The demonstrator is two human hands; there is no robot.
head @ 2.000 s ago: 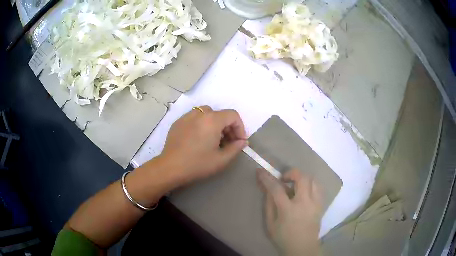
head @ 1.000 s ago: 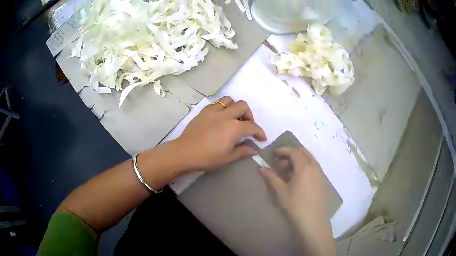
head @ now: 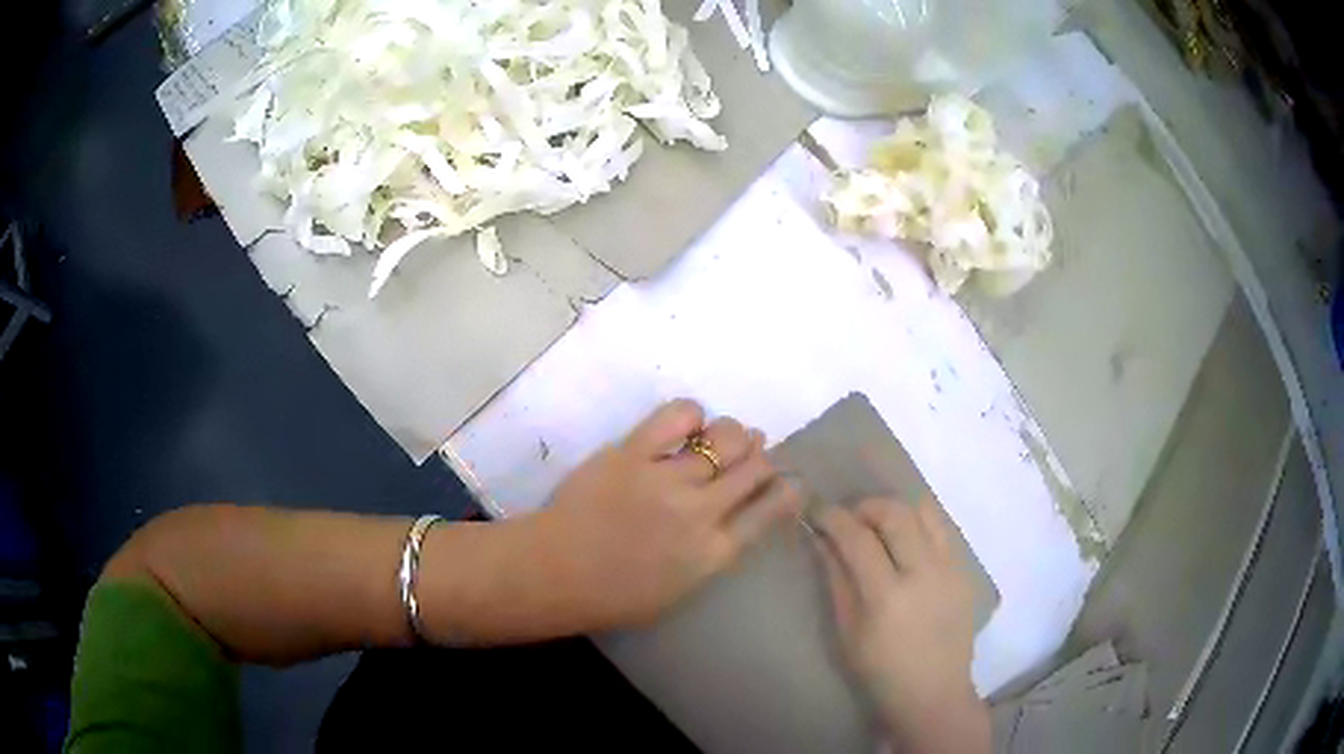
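Observation:
A grey-brown flat panel (head: 737,670) with rounded corners lies on a white, stained sheet (head: 722,332) at the table's front edge. My left hand (head: 671,516), with a ring and bracelet, is over the panel's left part with its fingers curled. My right hand (head: 902,597) rests on the panel just right of it, fingers bent, slightly blurred. The fingertips of both hands nearly meet. Only a thin pale sliver shows between them; the rest of the white strip is hidden, so a grip on it cannot be confirmed.
A large tangle of white strips (head: 472,125) lies at upper left. A smaller creamy heap (head: 951,192) lies beyond the panel, near a translucent whitish container (head: 848,59). Grey-brown pieces (head: 1083,707) overlap at lower right. Long grey-brown sheets (head: 1216,545) lie at far right.
The white strip, clearly visible between my hands before, is now almost hidden. My left hand has moved lower, with its fingers bunched close to my right fingertips. The view has shifted slightly.

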